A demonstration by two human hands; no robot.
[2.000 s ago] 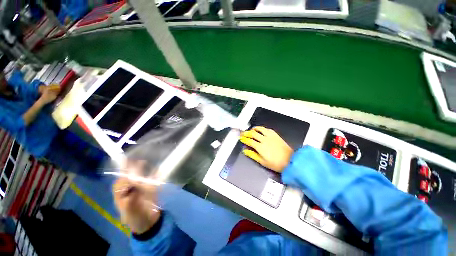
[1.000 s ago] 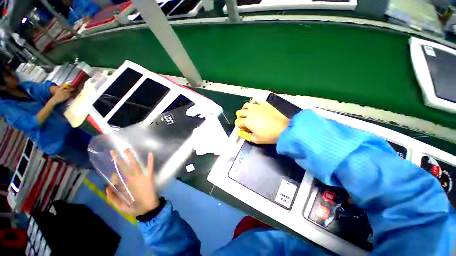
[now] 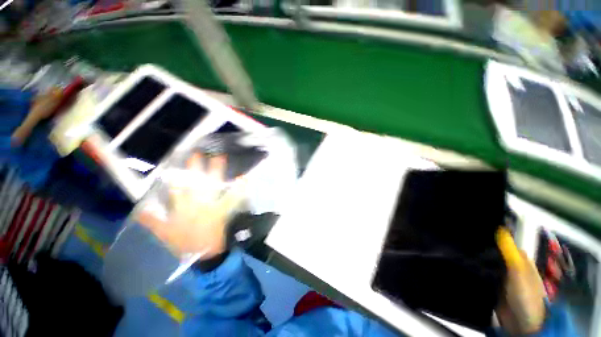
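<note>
My right hand (image 3: 520, 276), with a yellow finger cot, holds a tablet (image 3: 445, 243) by its right edge, glossy black face showing, above the near foam tray (image 3: 329, 197). The left slot of that tray shows white. My left hand (image 3: 194, 210) is blurred, fingers spread, at a clear floppy film (image 3: 142, 257) hanging over the bench edge. Whether the fingers grip the film or it clings to them cannot be told.
A second foam tray (image 3: 105, 141) with black tablets lies at the left. Another tray (image 3: 499, 112) is at the right on the green belt (image 3: 369, 85). A grey post (image 3: 221, 56) rises behind the bench. A person's hand (image 3: 43, 108) is at far left.
My right hand has lifted the tablet out of the near tray, moved right and turned its black face into view. My left hand has moved right and up with the clear film.
</note>
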